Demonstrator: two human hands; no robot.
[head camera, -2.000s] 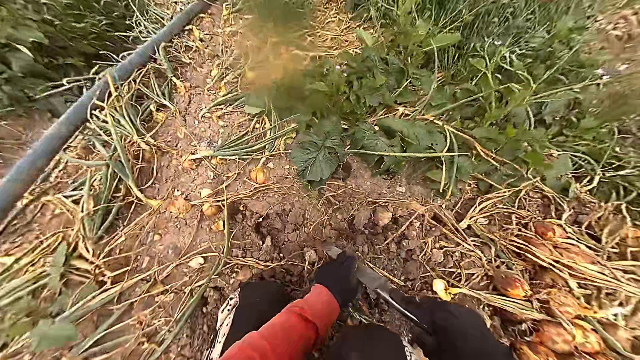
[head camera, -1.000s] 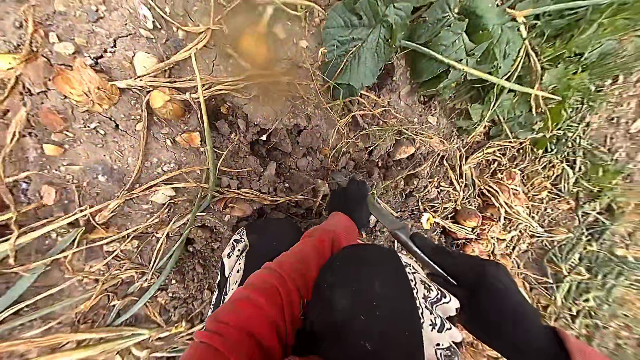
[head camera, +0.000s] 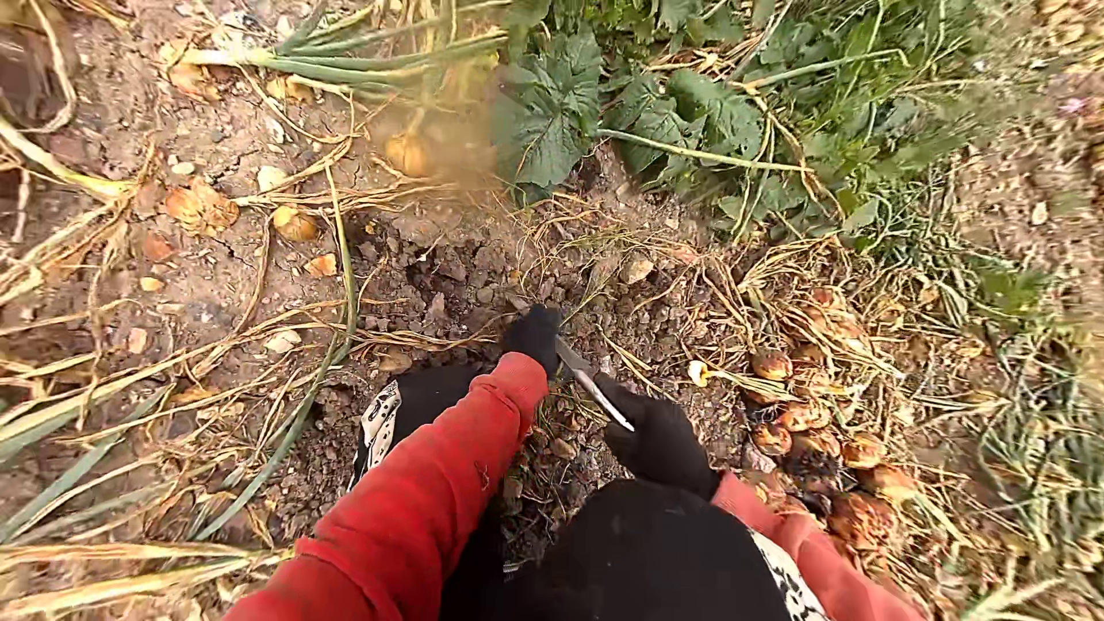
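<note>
My right hand (head camera: 660, 440), in a black glove, is closed around the near end of a metal hand tool (head camera: 595, 395) with a long, narrow shaft or blade. The tool slants up and left across dug soil to my left hand (head camera: 533, 335). That hand, also black-gloved under a red sleeve, is at the tool's far end, low over the loose earth. Its fingers are hidden, so what it grips cannot be seen. A heap of pulled onions (head camera: 802, 418) with dry stalks lies right of my right hand. A single onion (head camera: 295, 223) sits on the soil to the upper left.
Broad green leaves (head camera: 552, 116) and weeds grow beyond the dug patch. Another onion (head camera: 407, 153) is partly blurred near them. Green and dry onion stalks (head camera: 319, 397) cross the ground at left. My black-clad knee (head camera: 664, 552) is close below my right hand.
The view has shifted markedly since the earliest frame. My right hand stays on the tool, and my left hand remains at its far end over the soil.
</note>
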